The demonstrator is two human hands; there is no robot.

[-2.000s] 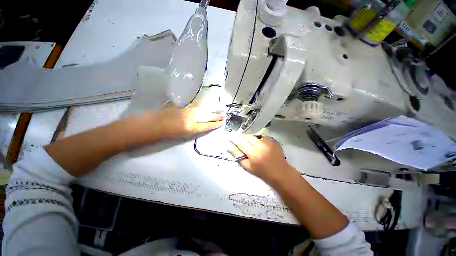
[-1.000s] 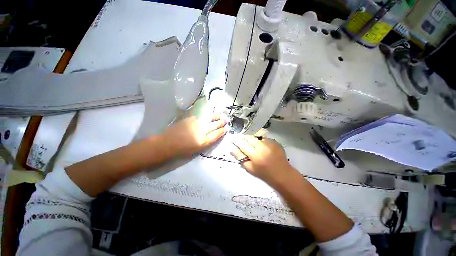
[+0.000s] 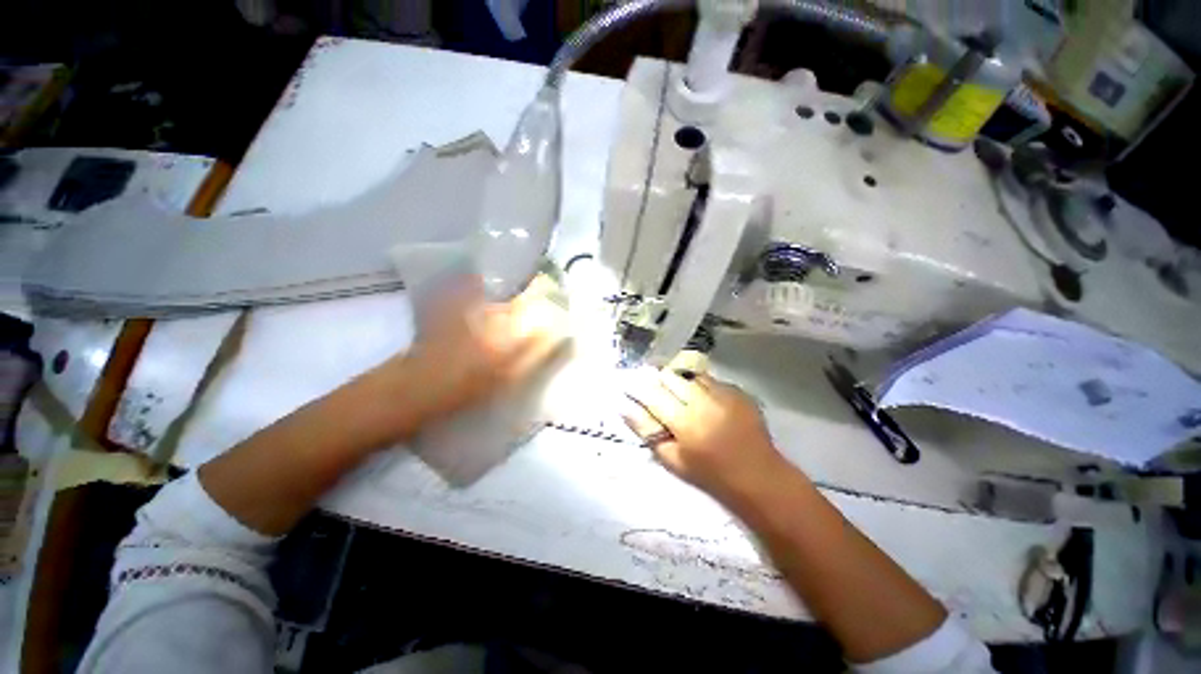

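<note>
A pale grey cloth piece (image 3: 468,441) lies under my left hand (image 3: 494,349) and runs toward the bright needle area; its edge there is lost in glare. My left hand is blurred and lies on the cloth, left of the needle. My right hand (image 3: 698,419) is just right of and below the presser foot (image 3: 635,323), with fingertips close to it and a ring on one finger. Whether the right fingers pinch cloth is hidden by glare. The sewing machine head (image 3: 830,198) stands behind and right of my hands.
A stack of pale grey curved pieces (image 3: 237,263) lies at left. The wrapped lamp (image 3: 523,198) hangs left of the machine head. A black-handled tool (image 3: 872,411) and paper sheets (image 3: 1040,385) lie on the right. A yellow-labelled bottle (image 3: 946,95) stands behind the machine.
My left hand has shifted slightly left, and the cloth now shows below it, turned toward the table's front edge. My right hand stays by the needle. The whole view has shifted slightly.
</note>
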